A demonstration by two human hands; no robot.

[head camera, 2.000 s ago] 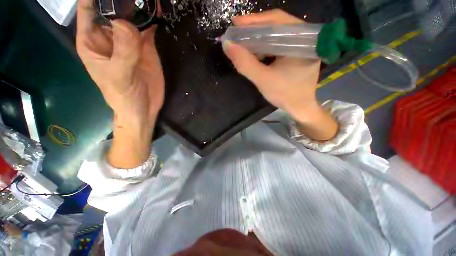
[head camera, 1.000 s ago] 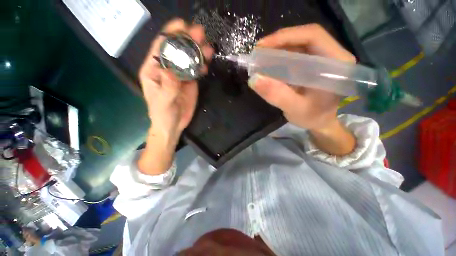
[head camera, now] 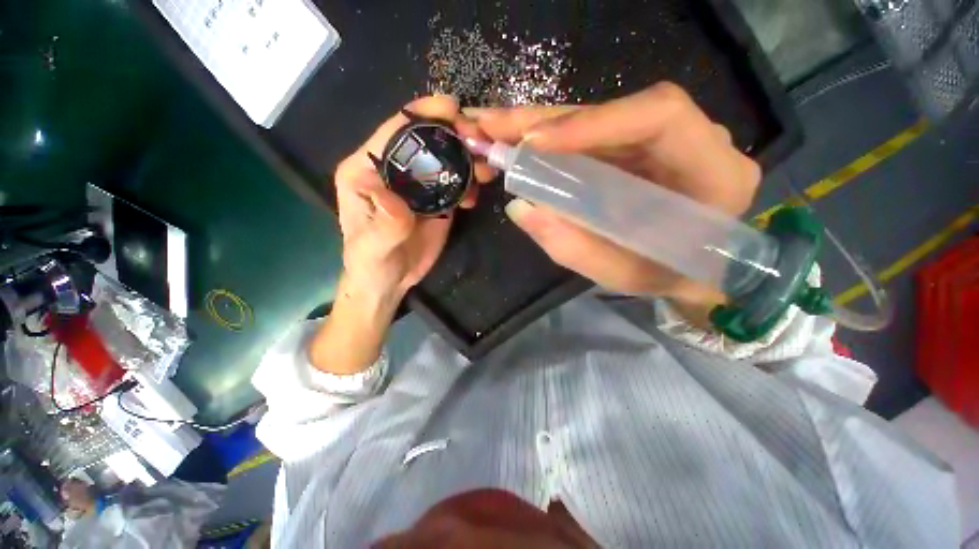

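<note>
My left hand [head camera: 378, 231] holds a round black device housing [head camera: 426, 169] over the tray, its open inside facing up with a pale rectangle in it. My right hand [head camera: 644, 177] holds a dispensing syringe [head camera: 633, 214] like a pen. The syringe's pinkish needle tip [head camera: 479, 146] is at the right edge of the housing; whether it touches is unclear. A green cap [head camera: 775, 273] closes the rear end, with a thin clear hose. A heap of tiny silvery metal parts [head camera: 505, 67] lies on the black work tray [head camera: 472, 341] beyond my hands.
A white block with printing [head camera: 249, 48] lies on the tray's left part. A yellow loop [head camera: 228, 309] lies on the green bench top [head camera: 118, 139]. A dark screen and a black and red device [head camera: 88, 349] are at the left. Red bins [head camera: 953, 327] stand at the right.
My left hand has turned the housing so its inside faces up. The syringe tip has come from beside the housing to its edge, and the green cap end has swung down toward my right sleeve.
</note>
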